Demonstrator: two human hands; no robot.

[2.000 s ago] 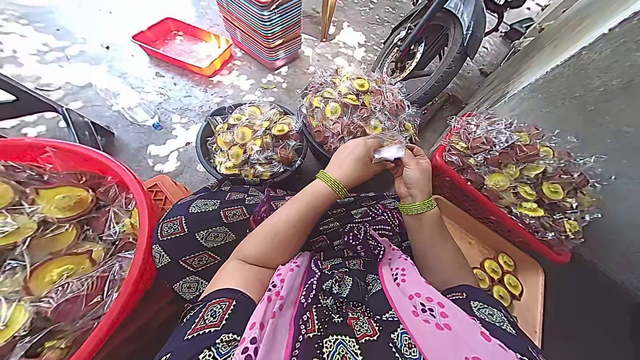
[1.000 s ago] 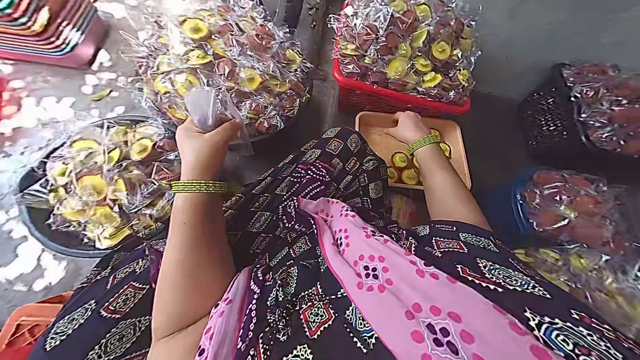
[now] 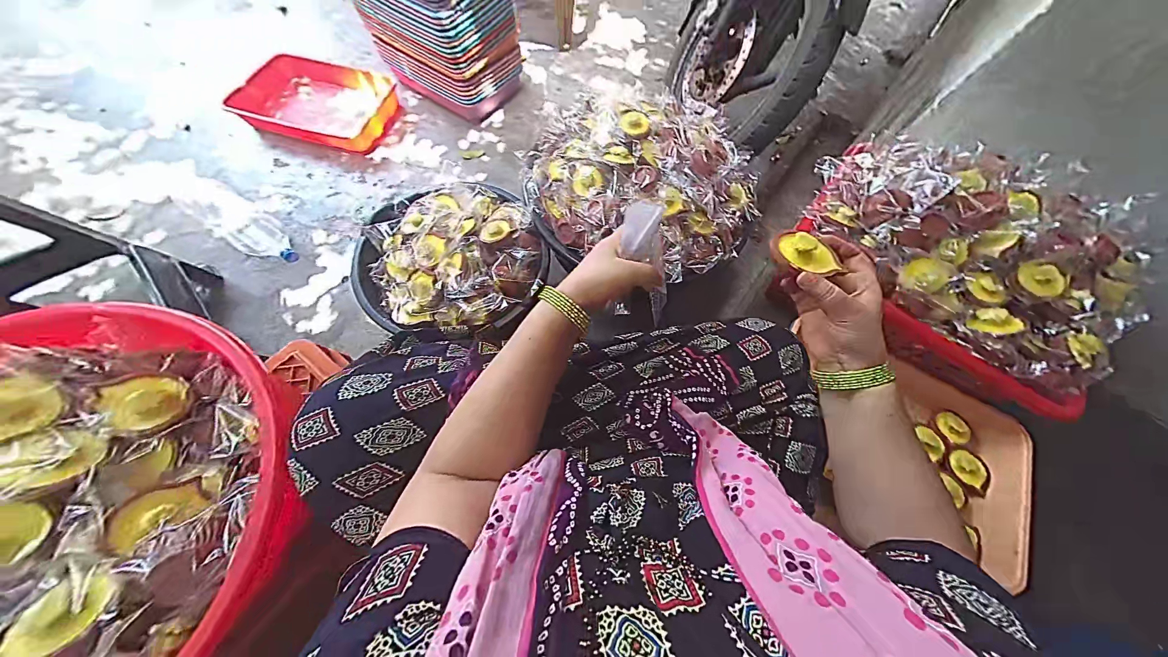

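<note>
My left hand (image 3: 616, 274) holds a bunch of clear plastic bags (image 3: 642, 234) above my lap, in front of a tub heaped with wrapped pieces. Between the thumb and fingers of my right hand (image 3: 838, 297) is a small round yellow-topped piece with a brown rim (image 3: 808, 253), likely a clay lamp. It has no wrapper on it. More such unwrapped pieces (image 3: 965, 467) lie on a tan tray (image 3: 1013, 502) beside my right forearm. Wrapped pieces (image 3: 995, 265) fill a red crate (image 3: 1040, 392) just beyond my right hand.
A large red tub (image 3: 274, 429) of wrapped pieces stands at the left. Ahead are a dark tub (image 3: 365, 287) of wrapped pieces, an empty red tray (image 3: 315, 100), stacked trays (image 3: 447, 50) and a motorcycle wheel (image 3: 776, 82). A plastic bottle (image 3: 260, 235) lies on the floor.
My right hand was down at the tan tray a second ago. It has risen from there and holds one yellow-topped piece. The left hand still holds the bags. The view has swung left.
</note>
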